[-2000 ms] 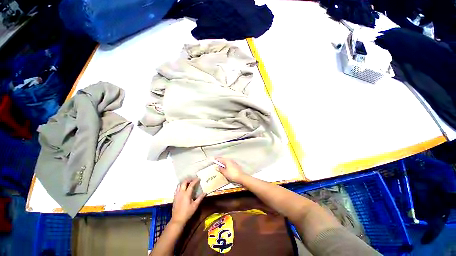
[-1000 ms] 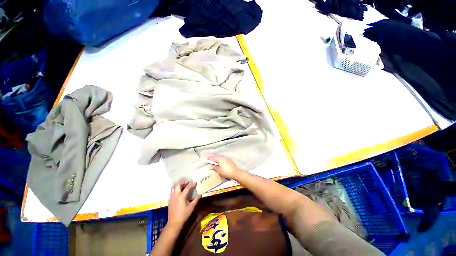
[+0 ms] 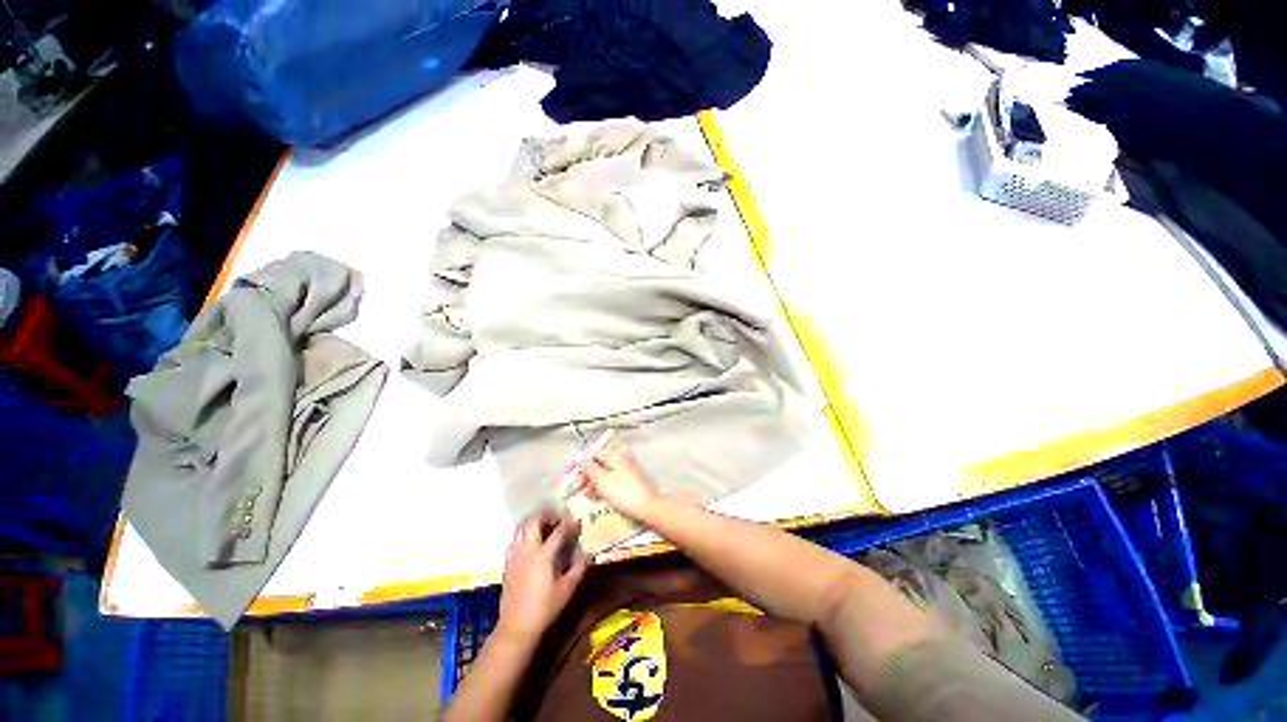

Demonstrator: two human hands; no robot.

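A beige jacket body [image 3: 607,310] lies heaped mid-table, with its flatter edge toward me. A tan card template [image 3: 604,526] with dark writing lies on that near edge, partly under my right hand. My right hand [image 3: 614,480] holds a thin white marker [image 3: 593,449] at the card's upper left corner, its tip close to the cloth. My left hand [image 3: 545,561] is at the card's left side, fingers bent on the cloth edge. Whether it pinches the cloth or only presses it cannot be told.
A darker beige garment [image 3: 240,423] with cuff buttons hangs slightly over the left table edge. A white basket [image 3: 1037,169] stands far right. Dark garments [image 3: 649,57] and a blue wrapped bundle [image 3: 332,64] lie at the far side. A blue crate [image 3: 1087,592] with beige pieces is below right.
My right hand and the marker have moved to the card's upper left corner, and the marker now stands more steeply. The right hand covers more of the card. The view has shifted slightly.
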